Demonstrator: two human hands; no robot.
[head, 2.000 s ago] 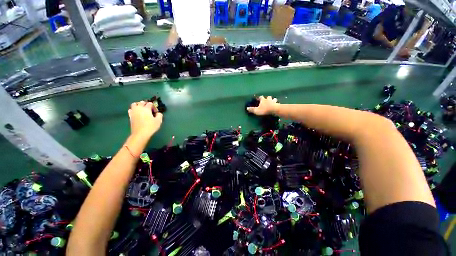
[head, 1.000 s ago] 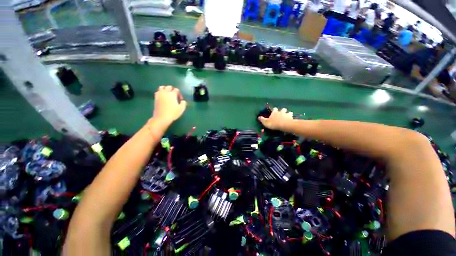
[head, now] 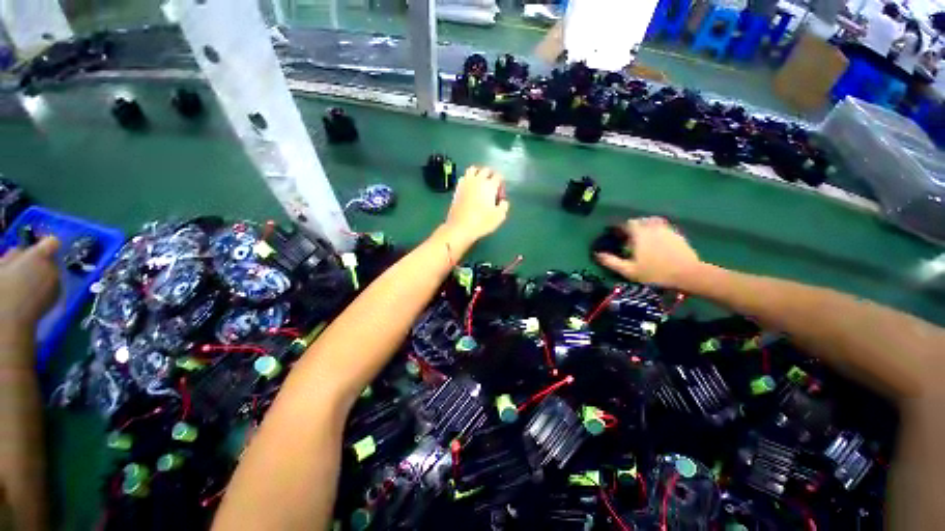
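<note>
My left hand (head: 480, 202) is over the green bench top, fingers curled, just right of a black housing (head: 439, 172); whether it holds anything is hidden. My right hand (head: 659, 253) grips a small black housing (head: 611, 243) at the bench, its far side covered by the fingers. Another black housing with a yellow-green tab (head: 581, 195) stands between and beyond my hands. A large heap of ribbed black housings (head: 456, 404) with red leads and green-teal round ends lies under my forearms.
Silver-blue round units (head: 171, 275) are heaped at left; one lies apart (head: 374, 198) beside a pale metal post (head: 264, 114). Another person's hand (head: 29, 280) is over a blue tray (head: 67, 233). More black parts (head: 622, 109) line the far ledge.
The view has swung left, bringing in the blue tray and another person's hand. My left hand has come away from the black housing it was touching. My right hand remains at a housing.
</note>
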